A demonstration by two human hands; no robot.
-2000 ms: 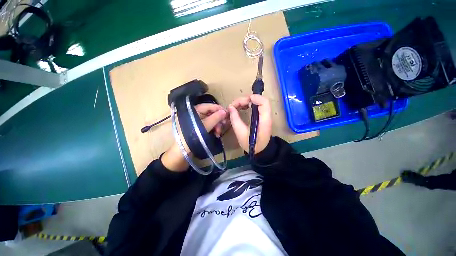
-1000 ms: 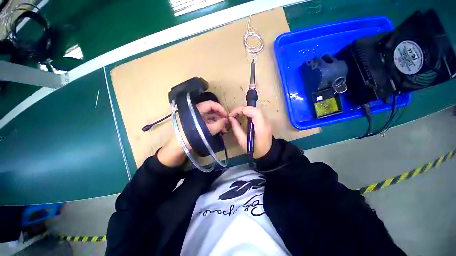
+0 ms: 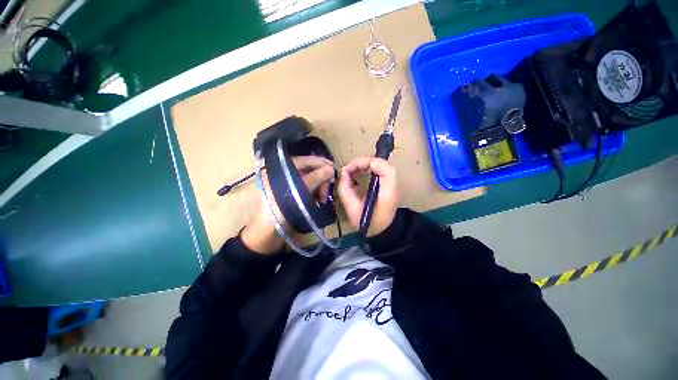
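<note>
A black headset (image 3: 286,178) with two clear curved headband tubes stands over the tan work board (image 3: 223,104). Its thin boom microphone (image 3: 236,184) sticks out left. My left hand (image 3: 316,174) reaches through under the headband and holds the headset at the open ear cup, which the fingers mostly hide. My right hand (image 3: 369,194) holds a black soldering iron (image 3: 386,145) against the palm, tip pointing up and away. Its thumb and index finger are pinched beside the left fingertips; any wire between them is too small to tell.
A silvery solder coil (image 3: 379,59) lies at the board's top. The blue tray (image 3: 440,159) at right holds a dark stand, a yellow sponge (image 3: 496,155) and a black fan (image 3: 619,76). Another black headset (image 3: 48,63) is at upper left, beyond the white rail (image 3: 245,64).
The soldering iron has tilted, its tip swinging right and its rear end left. My right fingertips have parted slightly from my left ones. The whole view has shifted slightly.
</note>
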